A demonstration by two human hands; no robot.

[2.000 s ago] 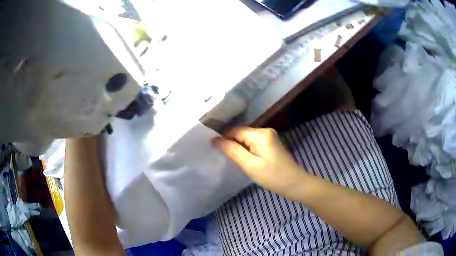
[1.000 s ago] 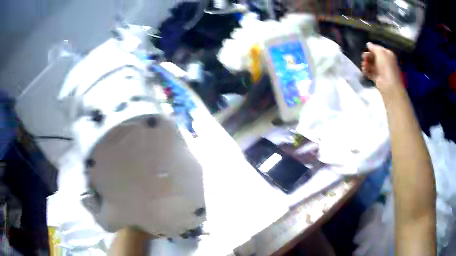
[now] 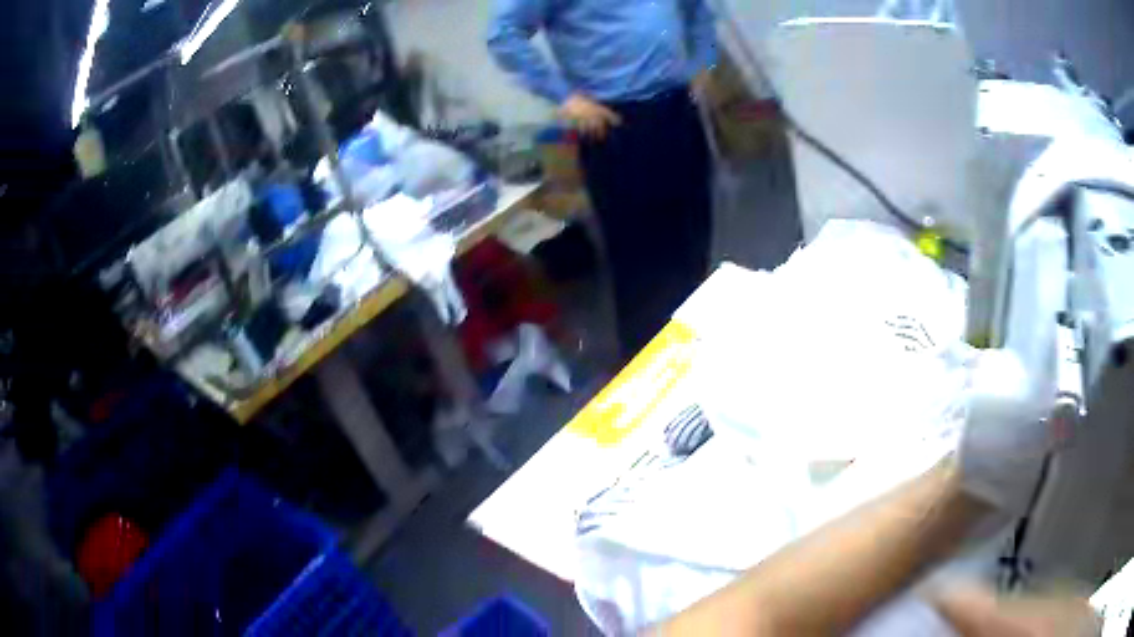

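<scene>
The off-white sewing machine (image 3: 1067,187) is at the right edge, partly cut off. White garment pieces (image 3: 796,386) lie heaped on the left table extension (image 3: 529,516), with striped cloth (image 3: 688,429) among them. My left forearm reaches from the bottom centre up right towards the machine. My left hand (image 3: 1001,404) is washed out and blurred beside it; its fingers and any hold cannot be made out. My right hand (image 3: 1020,615) seems to be the blurred skin patch at the bottom right, cut off by the edge. The needle area cannot be made out.
A person in a blue shirt (image 3: 634,50) and dark trousers stands behind the extension. Another worktable (image 3: 330,336) with cloth and a machine is at the left. A blue bin (image 3: 292,572) and a red item (image 3: 112,554) are at the lower left. White scraps (image 3: 529,371) lie below the other table.
The view has swung left, from lap and screen to the left extension and the standing person. My right hand, raised near the screen a second ago, now seems low at the bottom right.
</scene>
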